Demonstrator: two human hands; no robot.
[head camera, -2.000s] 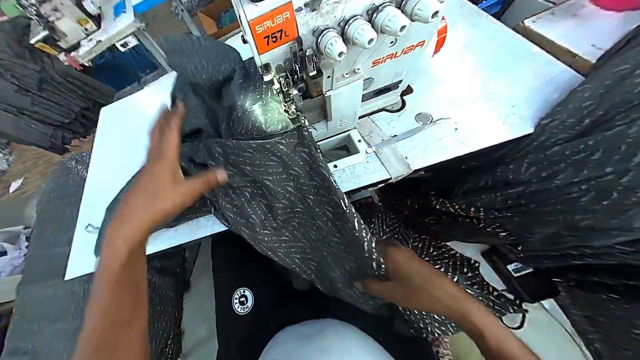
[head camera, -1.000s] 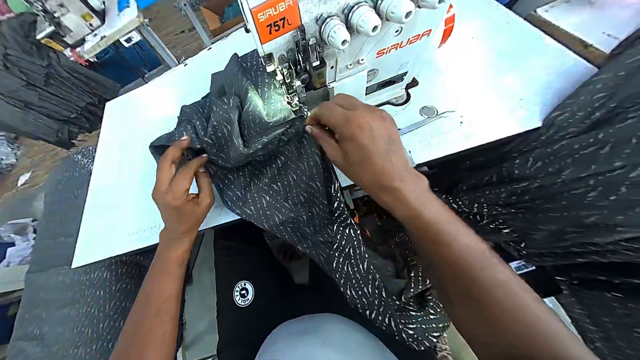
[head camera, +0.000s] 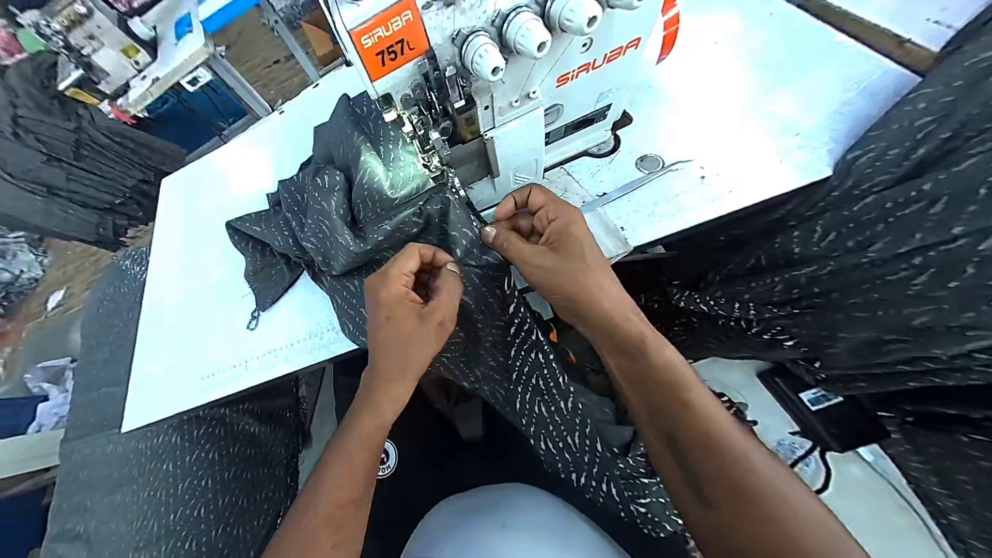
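A dark grey fabric (head camera: 333, 201) with white flecks lies bunched under the presser foot of a white Siruba overlock machine (head camera: 511, 93) and hangs down over the table's front edge. My right hand (head camera: 558, 256) pinches the fabric's edge between thumb and forefinger, just in front of the foot. Below and left of it, my left hand (head camera: 415, 302) is curled with thumb and fingertip together over the cloth; whether it pinches any of the fabric is not clear. A lamp lights the needle area.
Metal tweezers (head camera: 635, 186) lie on the white machine table (head camera: 744, 132), right of the foot. More flecked fabric (head camera: 914, 232) drapes at the right and hangs at the lower left (head camera: 178, 465). A black box (head camera: 821, 403) sits low right. Another sewing machine (head camera: 108, 46) stands upper left.
My left hand has moved right, from the bunched cloth's left side toward my right hand. My right hand, low on the hanging cloth two seconds ago, came up to the presser foot and has since drawn slightly back.
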